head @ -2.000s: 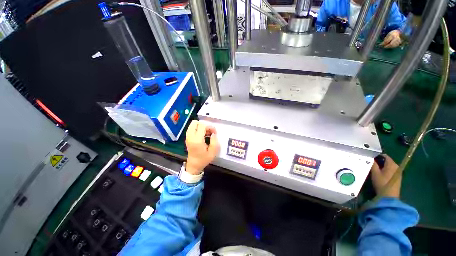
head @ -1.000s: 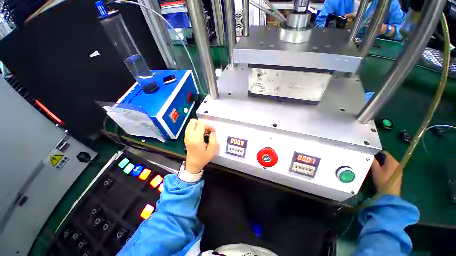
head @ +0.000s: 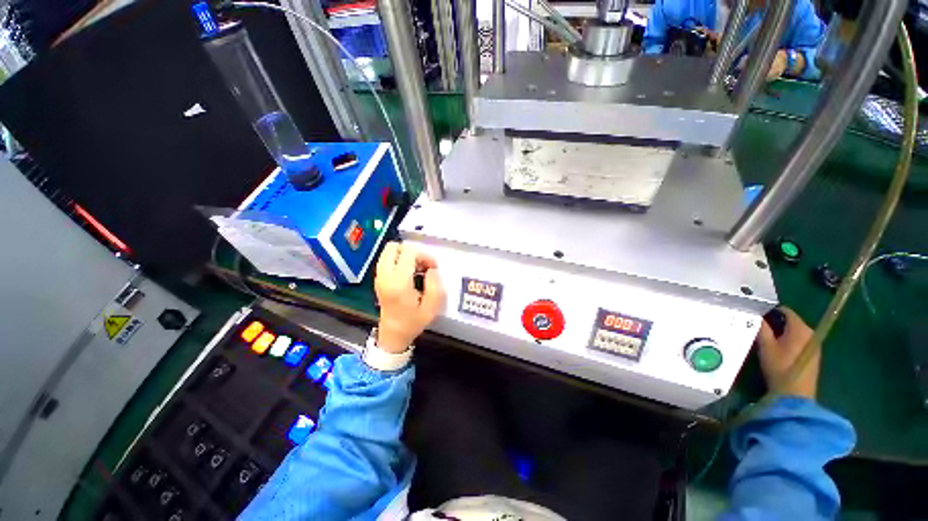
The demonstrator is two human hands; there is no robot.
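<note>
The pneumatic press [head: 570, 244] stands in front of me, its grey upper platen [head: 600, 102] down on the pale pressing block [head: 585, 171]. My left hand [head: 405, 295] is at the left front corner of the panel, fingers curled beside a small dark spot; what lies under them is hidden. My right hand [head: 789, 351] is at the press's right side, with a small dark thing at its fingertips; I cannot tell if it is held. The green button [head: 703, 354] is uncovered. Between the hands are the red emergency stop [head: 542, 321] and two red-digit displays.
The black foam tray [head: 229, 412] with dark units and lit squares is at lower left. The blue box [head: 321, 219] with a clear cylinder stands left of the press. A yellowish hose [head: 875, 239] hangs at right. A person in blue [head: 794, 36] sits behind.
The left display's digits have counted up. The lit squares along the tray have changed colour to orange, white and blue. Both hands have stayed in about the same places.
</note>
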